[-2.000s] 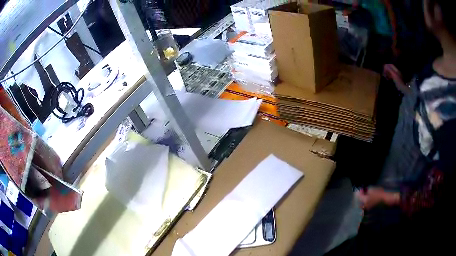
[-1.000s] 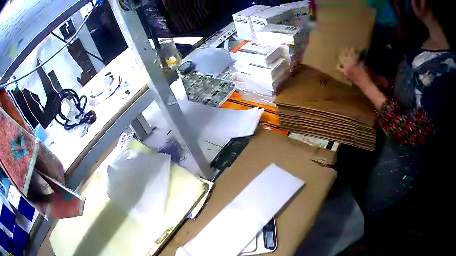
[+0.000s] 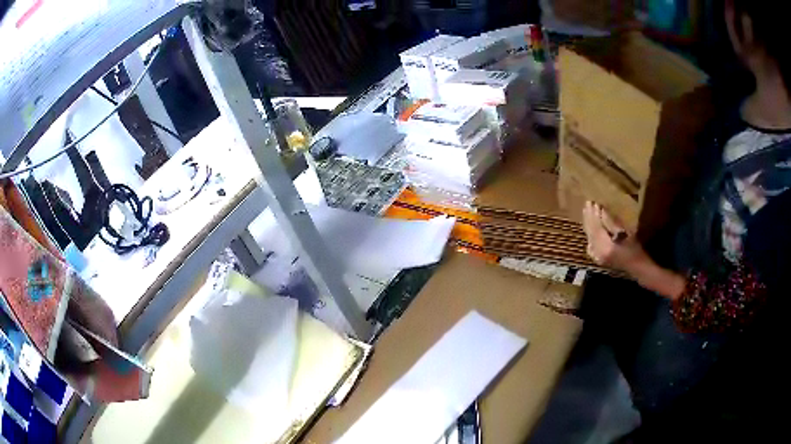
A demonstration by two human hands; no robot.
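Neither of my hands is in view. A long white sheet [image 3: 442, 373] lies at a slant on the brown cardboard bench cover [image 3: 538, 342] nearest in front of me. It partly covers a white handheld device [image 3: 469, 429], of which only a dark-edged part shows at the bottom edge. A pale board [image 3: 165, 373] lies to the left, with a crumpled white sheet [image 3: 245, 347] on it.
At the right, another person's hand [image 3: 607, 241] holds an open brown carton [image 3: 607, 130] over flattened cartons [image 3: 538, 232]. White small boxes [image 3: 451, 130] are stacked beside them. A metal post [image 3: 269, 173] rises at centre left. A towel [image 3: 52, 277] hangs at the left.
The other person's carton was standing on the stack, then was lifted and turned, and now shows its marked side and open top. The view has tipped slightly, and less of the handheld device shows.
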